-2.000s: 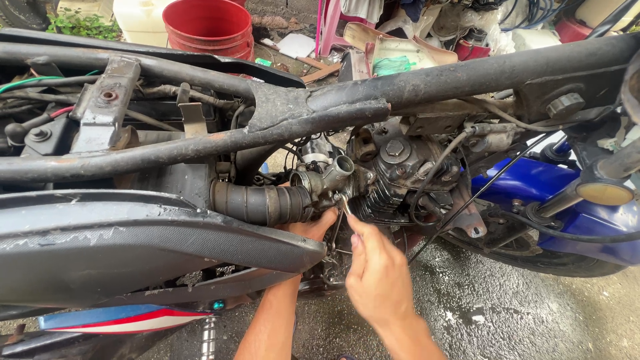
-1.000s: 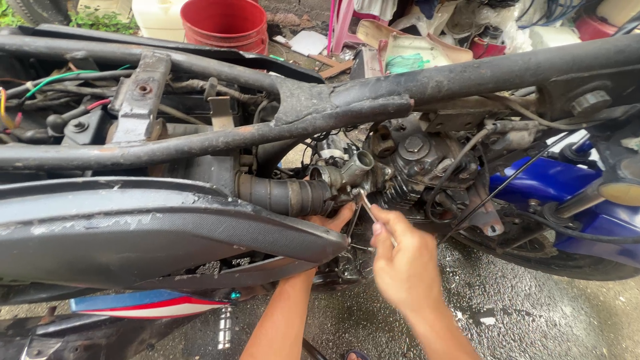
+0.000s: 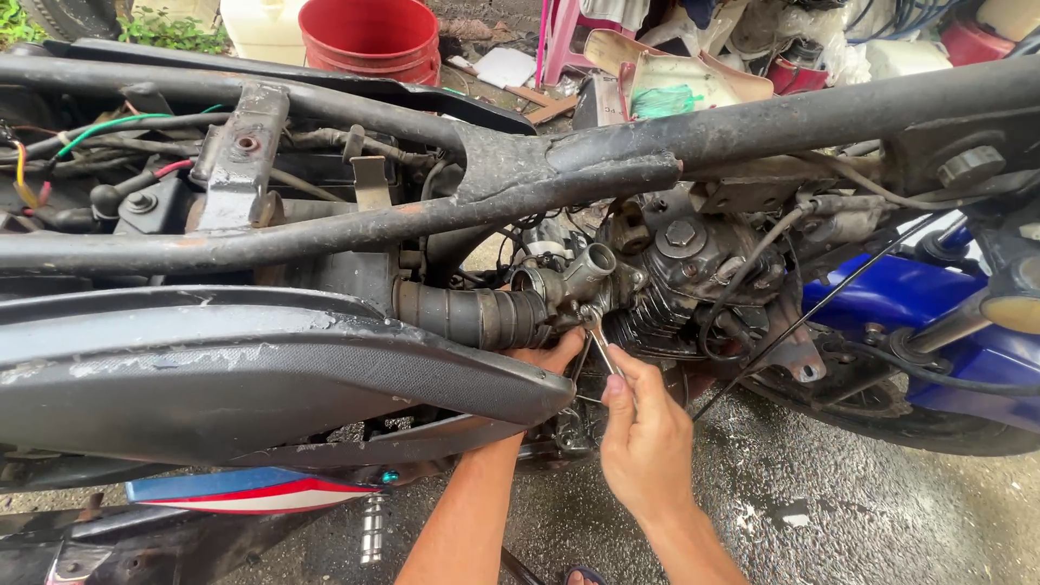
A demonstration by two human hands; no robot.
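A motorcycle carburetor (image 3: 569, 280) sits between the ribbed black rubber intake boot (image 3: 471, 315) on its left and the finned engine cylinder (image 3: 658, 309) on its right. My right hand (image 3: 646, 435) grips a small metal wrench (image 3: 603, 345), whose head is against a fitting low on the carburetor's side. My left hand (image 3: 548, 355) reaches in under the black side panel (image 3: 284, 374); its thumb or a finger shows just below the carburetor, close to the wrench head. The rest of that hand is hidden by the panel, and what it holds, if anything, cannot be seen.
Black frame tubes (image 3: 520, 175) run across above the carburetor. A thin black cable (image 3: 812, 317) slants down right of my right hand. The blue front fender (image 3: 877, 301) is at the right. Behind the frame stand a red bucket (image 3: 370, 41) and assorted clutter. The concrete ground (image 3: 821, 487) is wet.
The wrench handle has swung to a steeper angle than one second ago, with my right hand moved along with it. My left hand stays beneath the carburetor.
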